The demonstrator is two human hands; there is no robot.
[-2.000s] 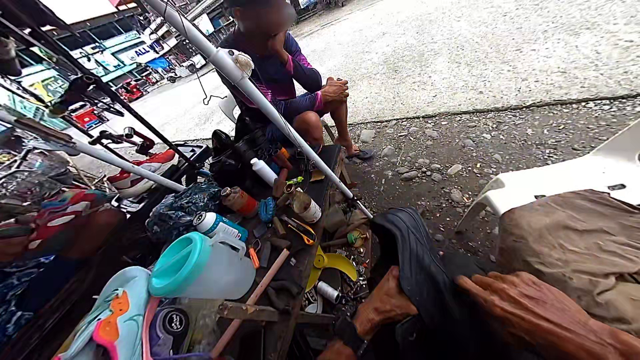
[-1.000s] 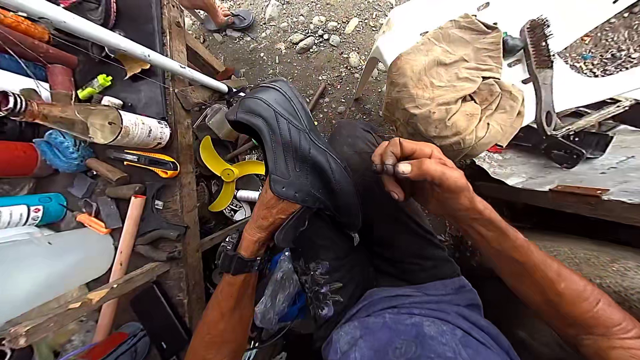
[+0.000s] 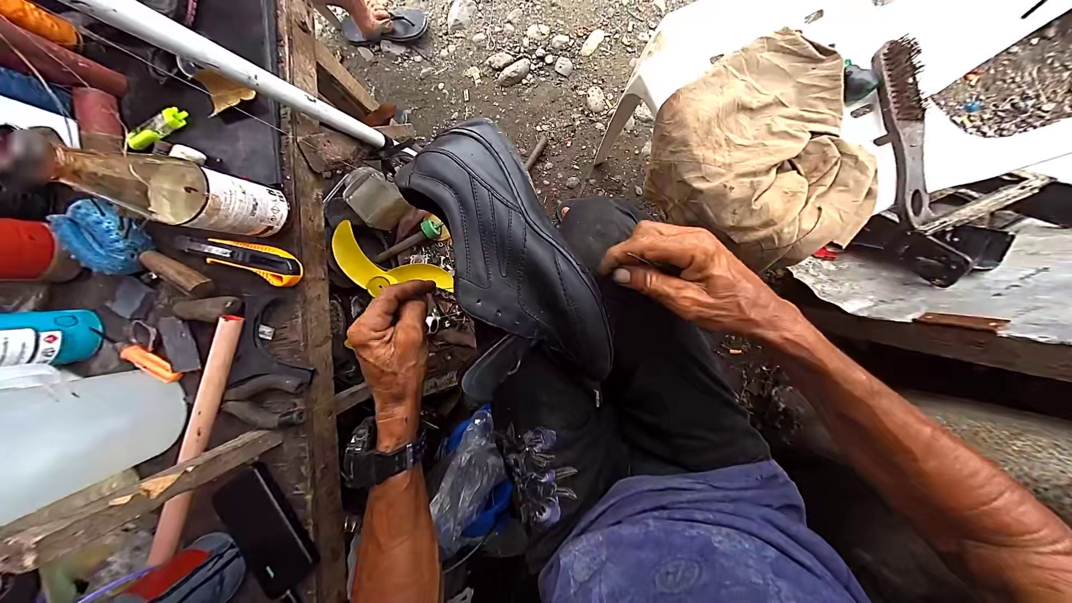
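A black leather shoe (image 3: 511, 243) lies tilted across my lap, its sole edge toward the upper right and its toe toward my body. My left hand (image 3: 392, 339) is just left of the shoe, thumb and index finger pinched together. Whether a fine thread is between them cannot be made out. To the right of the shoe, my right hand (image 3: 691, 276) pinches a thin dark item, too small to name, over my knee. A yellow plastic fan blade (image 3: 381, 272) sits beyond my left fingers, partly hidden by them and the shoe.
On the wooden bench at left are a utility knife (image 3: 251, 260), a glass bottle (image 3: 176, 188), pincers (image 3: 264, 398), a wooden handle (image 3: 197, 435) and a phone (image 3: 265, 528). A white pole (image 3: 243, 71) crosses above. At right, a tan cloth (image 3: 754, 142) and wire brush (image 3: 904, 126) rest by a white plastic chair (image 3: 662, 59).
My left hand has let go of the shoe and moved to its left. The right hand still hovers right of the shoe. The view swung down from the street to my lap.
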